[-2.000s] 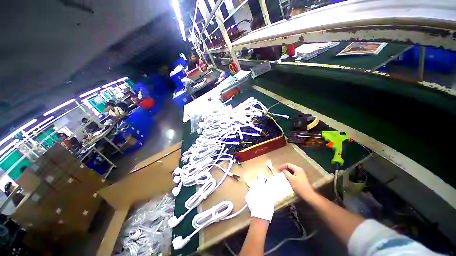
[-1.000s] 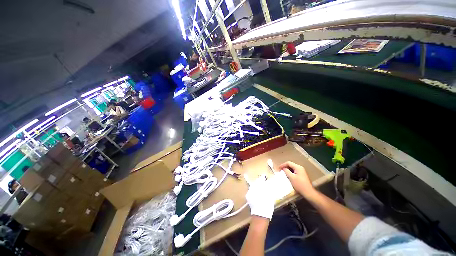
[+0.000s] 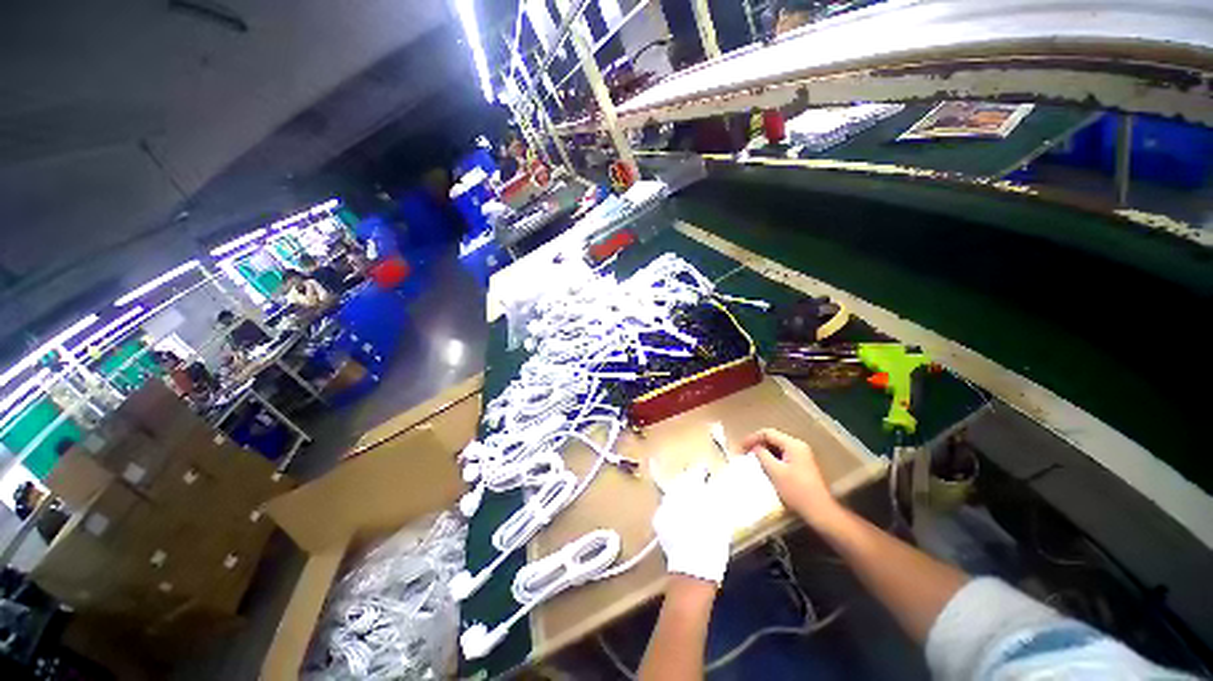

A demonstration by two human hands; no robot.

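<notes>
A white plastic housing [image 3: 748, 495] lies over the front edge of the tan work tray [image 3: 831, 446]. My left hand [image 3: 693, 532], in a white glove, holds its left side; glove and housing blend together. My bare right hand [image 3: 790, 474] has its fingers at the housing's upper right edge, with thumb and fingertips close together. A small white piece [image 3: 720, 436] sticks up just beyond the housing. A coiled white power cord [image 3: 567, 564] lies left of the glove, its end reaching towards it. Details inside the housing are too bright to make out.
White cords [image 3: 585, 349] are heaped at left. A dark red small-parts box [image 3: 696, 394] stands behind the tray. A lime-green glue gun [image 3: 897, 379] lies at right beside dark tools. An open carton [image 3: 317, 605] with bagged cords is at far left; the conveyor belt [image 3: 984, 339] runs behind.
</notes>
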